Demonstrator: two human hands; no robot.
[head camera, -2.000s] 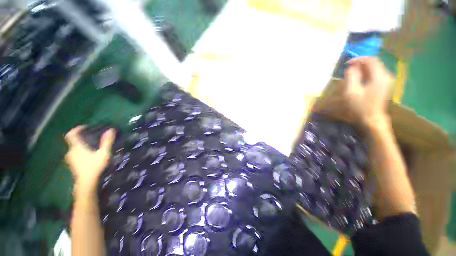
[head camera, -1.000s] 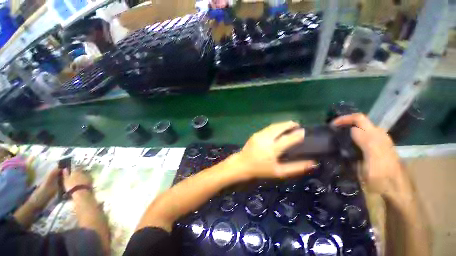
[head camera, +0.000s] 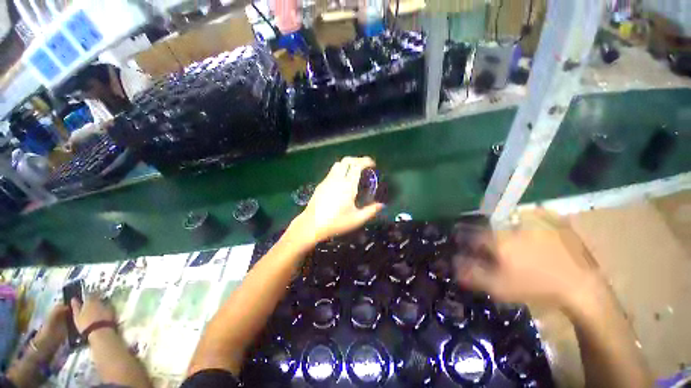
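Note:
My left hand (head camera: 337, 198) is over the green conveyor belt (head camera: 424, 170), its fingers around a black cylindrical unit (head camera: 368, 186) whose round end faces right. My right hand (head camera: 523, 261) is blurred over the right rear part of the glossy black tray (head camera: 386, 333). A dark shape shows at its fingertips; I cannot tell whether it is held. The tray has rows of round pockets or unit ends with strong glare. Several black units (head camera: 248, 215) stand on the belt to the left of my left hand.
A white metal upright (head camera: 530, 114) stands at the belt, with more black units (head camera: 597, 155) beyond it. Stacked black trays (head camera: 212, 114) lie behind the belt. At left, another person's hands hold a dark phone (head camera: 73, 303) over papers (head camera: 163, 295). Cardboard (head camera: 629, 242) covers the right bench.
My hands were together around a dark unit over the tray; now they are apart. My left hand has moved to the belt, and my right hand is lower over the tray. The view has shifted.

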